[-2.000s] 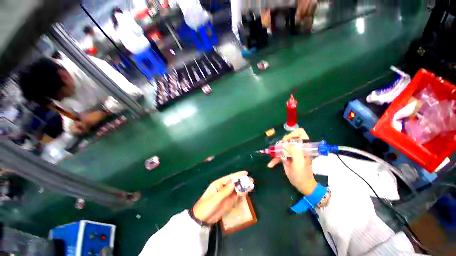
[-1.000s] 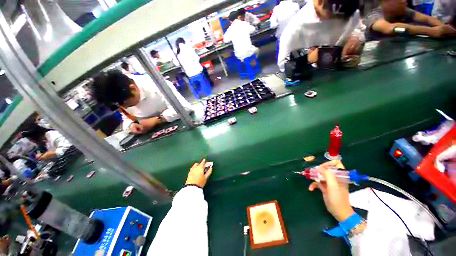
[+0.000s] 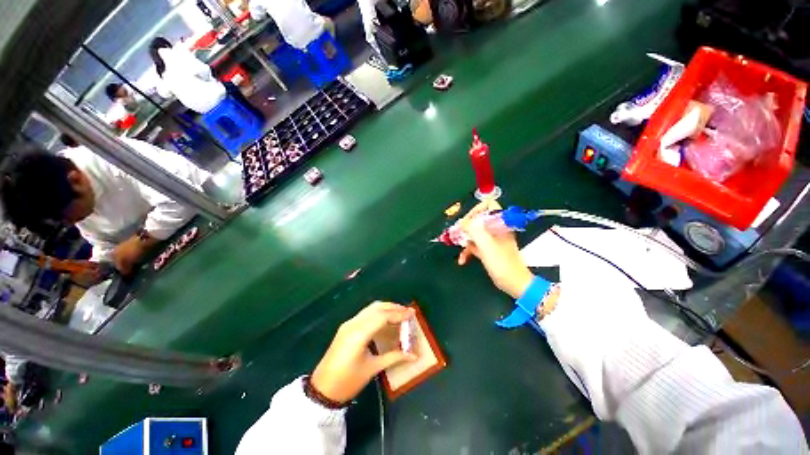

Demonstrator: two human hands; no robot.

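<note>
My left hand (image 3: 360,351) holds a small pale electronic assembly (image 3: 408,336) between thumb and fingers, above the brown-edged fixture block (image 3: 416,379) with a pale centre. The hand covers part of the block. My right hand (image 3: 494,253) holds the dispensing syringe (image 3: 464,232), with its red tip pointing left and its blue cap (image 3: 519,219) to the right. The tip is apart from the assembly. A blue band (image 3: 528,303) is on my right wrist.
A red bottle (image 3: 481,166) stands upright beyond my right hand. A red bin (image 3: 726,133) with pink bags sits over the blue-grey controller (image 3: 613,160). A black compartment tray (image 3: 305,135) and small assemblies (image 3: 313,176) lie on the far side. A person (image 3: 98,191) works at the left.
My left hand has come back from the belt to the fixture block with an assembly in its fingers. My right hand still holds the syringe. The camera view has shifted.
</note>
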